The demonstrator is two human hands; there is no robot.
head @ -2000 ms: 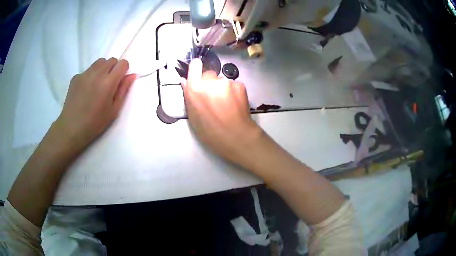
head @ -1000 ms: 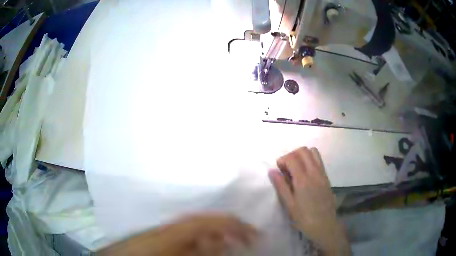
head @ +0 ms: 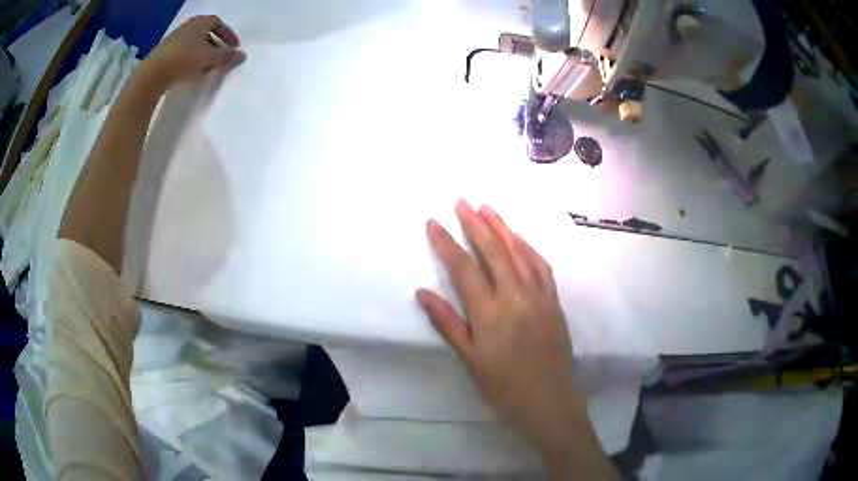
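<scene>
A large white fabric panel (head: 320,178) lies over the table and hangs over its front edge. My left hand (head: 196,54) pinches the panel's edge at the far upper left, fingers closed on the cloth. My right hand (head: 503,310) lies on the panel near the front edge, palm down with fingers spread, gripping nothing. The white sewing machine head (head: 649,42) stands at the top right. Its presser foot and needle (head: 540,117) are in the bright light beside a half-round metal plate, above and right of my right fingertips.
Thread snips (head: 729,169) lie right of the needle. A tan knob (head: 630,111) is on the machine. Crumpled cream-white cut pieces (head: 47,188) lie at the far left over blue. A pink-lilac strip (head: 776,329) lies near black marks at the right table edge. White cloth (head: 753,437) hangs at lower right.
My left hand has moved from the front to the upper left and holds the cloth edge. My right hand has spread flat slightly left. The panel now hangs over the front edge. The snips left my right hand earlier.
</scene>
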